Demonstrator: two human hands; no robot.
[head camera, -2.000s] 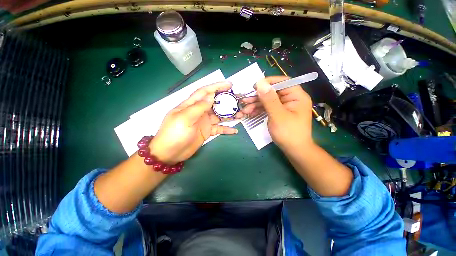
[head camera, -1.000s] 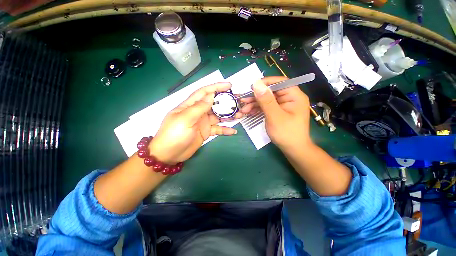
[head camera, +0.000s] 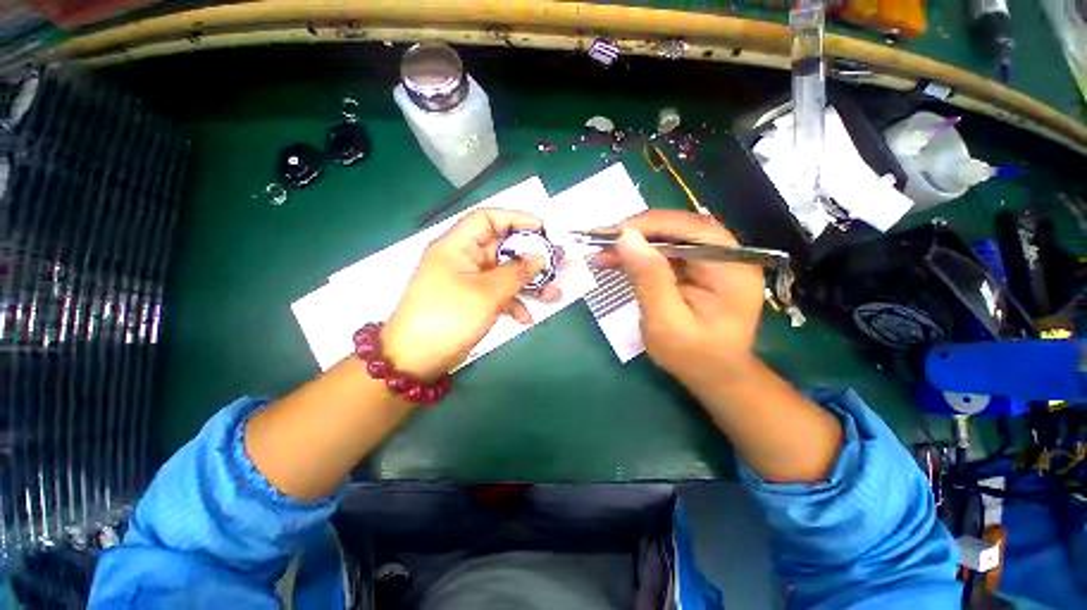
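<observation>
My left hand (head camera: 459, 280) holds a small round housing (head camera: 526, 247) with a silver and dark ring and a white centre. The thumb lies over its lower part. My right hand (head camera: 695, 292) grips metal tweezers (head camera: 727, 251) that point left, with the tip just right of the housing. The tip is too blurred to tell whether it holds anything or touches the housing. White backing sheets (head camera: 379, 282) lie under both hands; the right sheet has dark stripes (head camera: 616, 298).
A pump bottle (head camera: 455, 134) stands behind the sheets, with a thin dark stick beside it. Two black discs (head camera: 300, 165) lie at back left. Stacked clear trays (head camera: 84, 322) stand at left. Wipes (head camera: 822, 179), a squeeze bottle (head camera: 936, 161) and a blue tool (head camera: 1007, 369) are at right.
My left thumb has moved onto the housing's face. The tweezers have turned to lie nearly level, their tip now apart from my left fingers. The whole view has shifted slightly.
</observation>
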